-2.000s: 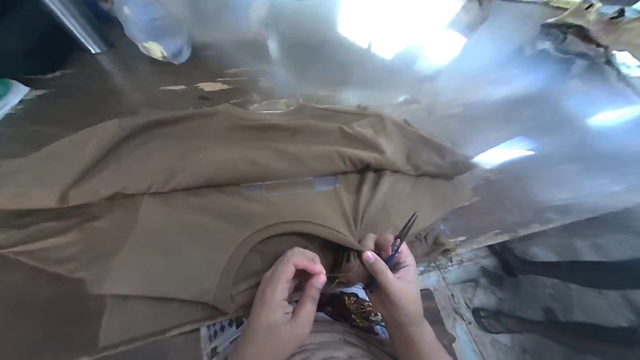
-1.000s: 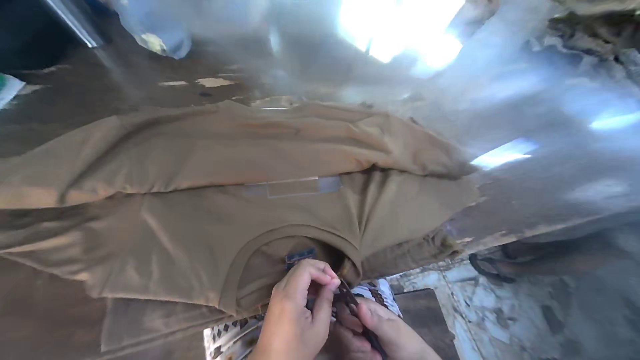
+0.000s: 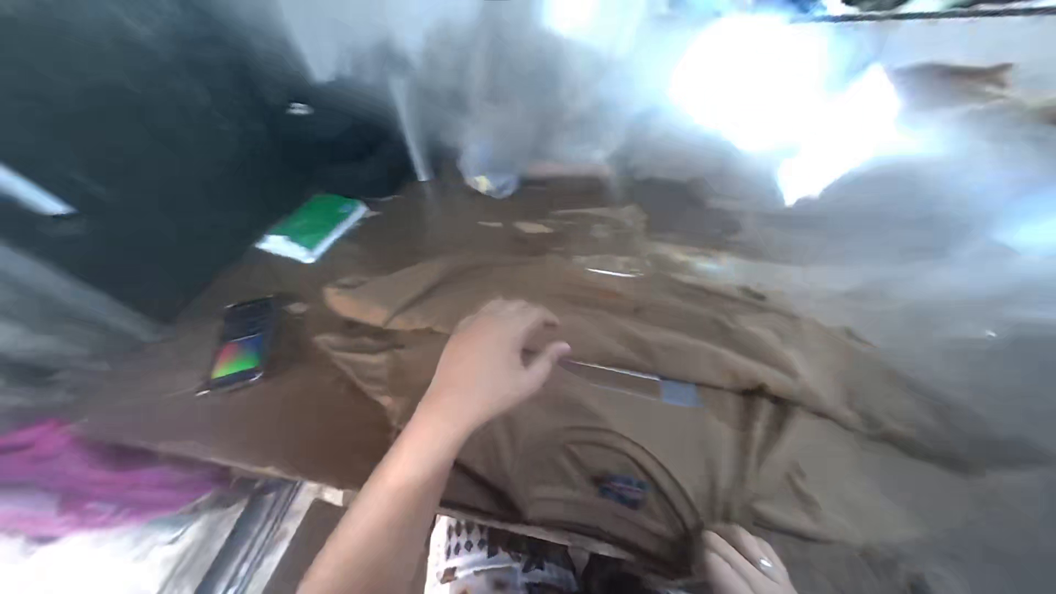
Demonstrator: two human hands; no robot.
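A brown shirt (image 3: 577, 330) lies spread on a brown tabletop, its round collar toward me with a small dark label (image 3: 623, 490) inside. My left hand (image 3: 499, 355) is over the shirt's middle, fingers curled and thumb apart, with nothing seen in it. Just right of it, a strip of clear tape or plastic (image 3: 680, 393) lies along a fold. My right hand (image 3: 747, 563), partly cut off at the bottom edge, is on the cloth at the right end of the collar. Whether it holds anything else is hidden.
A smartphone (image 3: 239, 342) with a lit screen lies at the table's left. Behind it sits a green and white packet (image 3: 313, 227). Pink cloth (image 3: 91, 478) is at the lower left, beyond the table edge. Patterned cloth (image 3: 495, 557) shows below the collar. Glare blurs the far side.
My left hand has left the collar and moved up over the shirt. The dark-bladed tool seen earlier in my right hand is out of sight. The view has swung left.
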